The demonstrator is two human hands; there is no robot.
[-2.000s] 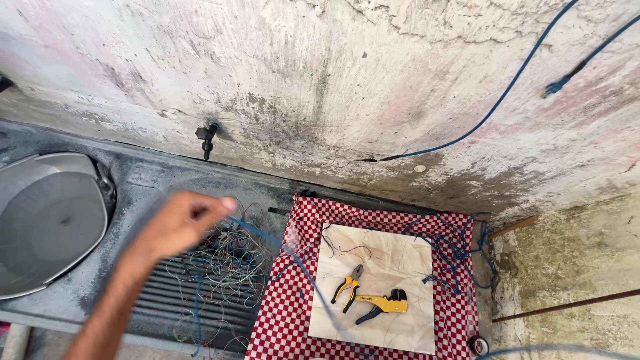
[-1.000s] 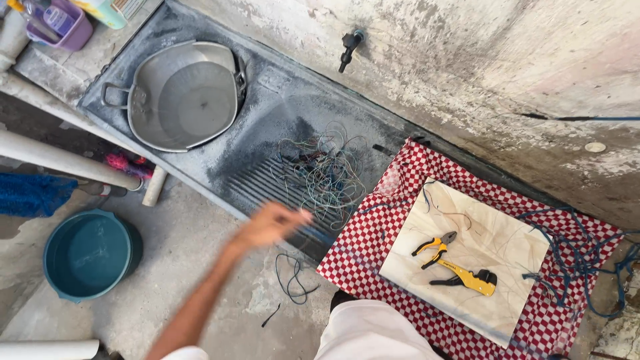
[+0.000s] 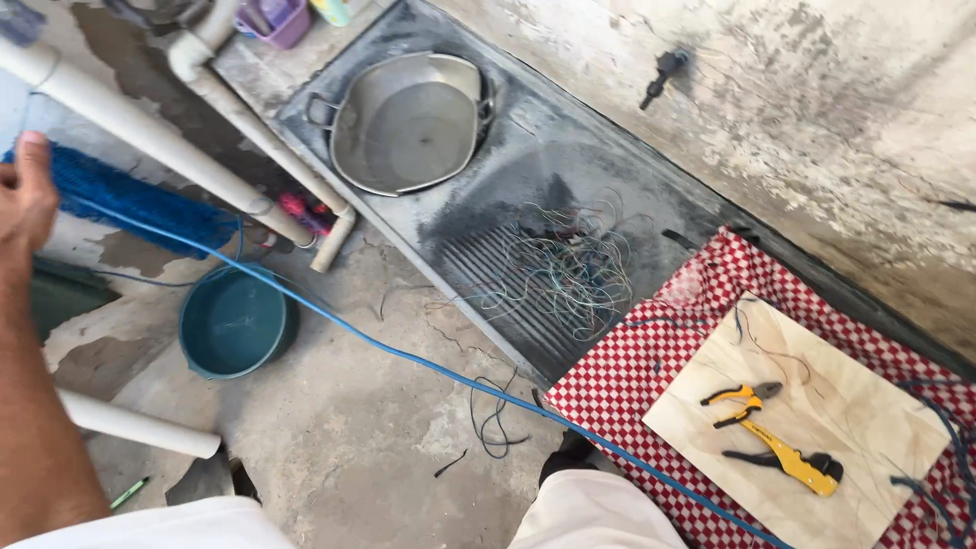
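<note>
My left hand (image 3: pixel 27 198) is at the far left edge, partly cut off, closed around a blue cable (image 3: pixel 412 357). From it the cable runs taut down and right, over the checkered cloth, to the bottom edge. My right hand is out of view. On a marbled tile (image 3: pixel 862 396) lie yellow-and-black pliers (image 3: pixel 751 400) and, just below them, a yellow wire stripper (image 3: pixel 793 461). The tile rests on a red-and-white checkered cloth (image 3: pixel 602 381). A tangle of thin wires (image 3: pixel 568 267) sits on the ribbed part of the sink, left of the cloth.
A metal basin (image 3: pixel 419 130) stands in the stone sink (image 3: pixel 549 145), below a black tap (image 3: pixel 663 76). A teal bucket (image 3: pixel 238 320) and a loose dark cable piece (image 3: pixel 496 427) are on the floor. White pipes (image 3: pixel 152 137) and a blue brush (image 3: pixel 137 206) are at the left.
My left hand has moved far out to the left, and a long stretch of blue cable now spans the view. The view has swung left and down. The tools stay on the tile.
</note>
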